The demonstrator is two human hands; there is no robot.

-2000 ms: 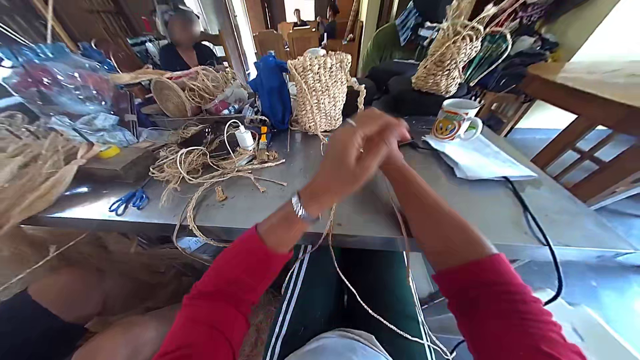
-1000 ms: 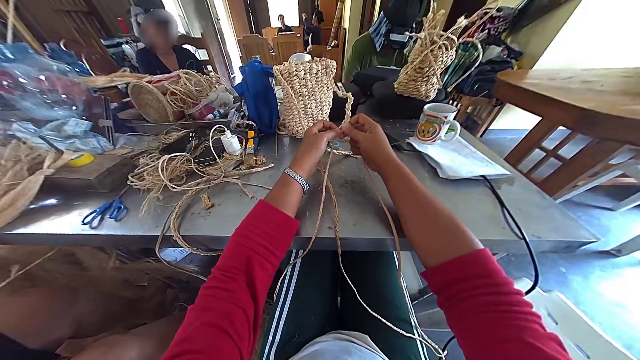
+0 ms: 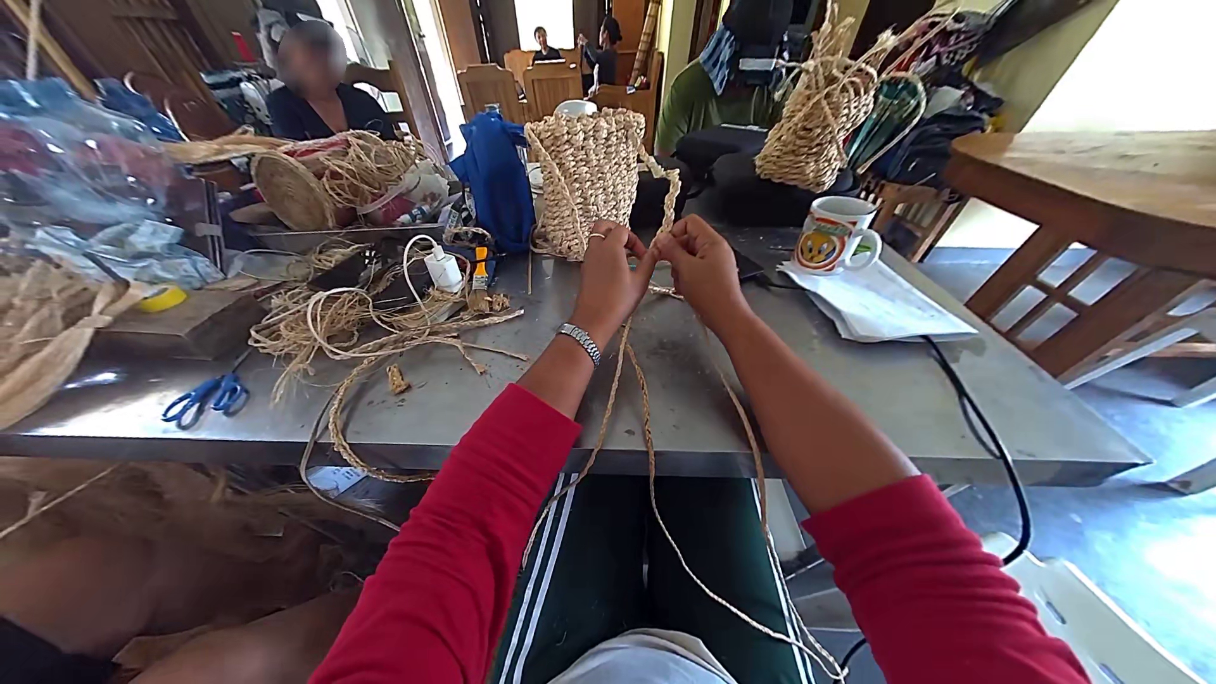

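Note:
A woven natural-fibre basket (image 3: 594,176) stands on the grey table in front of me, with a braided fibre strap (image 3: 670,195) coming off its right side. At the lower end of this strap my left hand (image 3: 613,271) and my right hand (image 3: 698,266) meet, fingertips pinched on the fibre strands. Long thin braided fibre cords (image 3: 651,456) run from the hands over the table edge and down across my lap. The exact grip between the fingers is partly hidden.
Blue-handled scissors (image 3: 207,397), loose fibre cords (image 3: 323,318) and a white plug (image 3: 443,269) lie left. A mug (image 3: 836,236) stands on papers (image 3: 879,299) at right, near a black cable (image 3: 983,437). Another woven basket (image 3: 817,123) is behind. A person (image 3: 318,90) sits across, left.
My hands, held up and overlapping two seconds ago, have come down and sit side by side at the strap. The strap's end now shows running to the fingers.

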